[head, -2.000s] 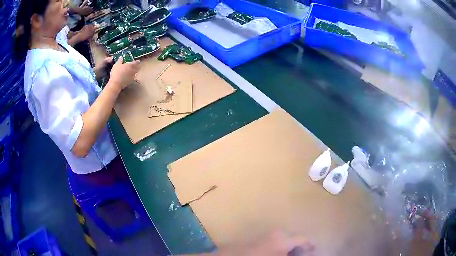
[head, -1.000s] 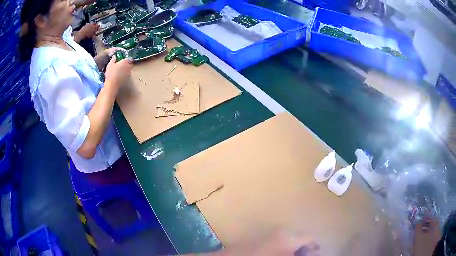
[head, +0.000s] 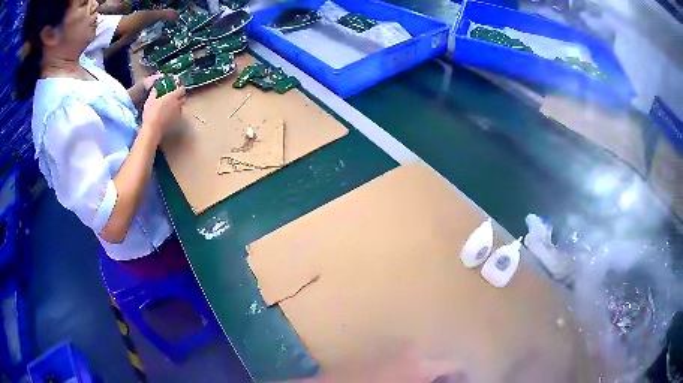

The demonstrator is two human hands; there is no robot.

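Observation:
My left hand is a blurred shape at the bottom edge, over the near part of the cardboard sheet and mostly cut off; what it holds cannot be told. My right hand is not in view. Two white squeeze bottles lie side by side on the sheet's right part. A crumpled white packet lies just beyond them. A clear poly bag with small reddish and silver pieces stands at the right, partly blurred by glare.
A person at the left holds a green part over another cardboard sheet, with a small brown pad and sticks. Dark green housings are piled beyond. Blue bins with green parts stand across a metal rail. A blue stool is at lower left.
My right hand, earlier by the poly bag at lower right, has gone from view. My left hand shows less at the bottom edge. The view has shifted slightly.

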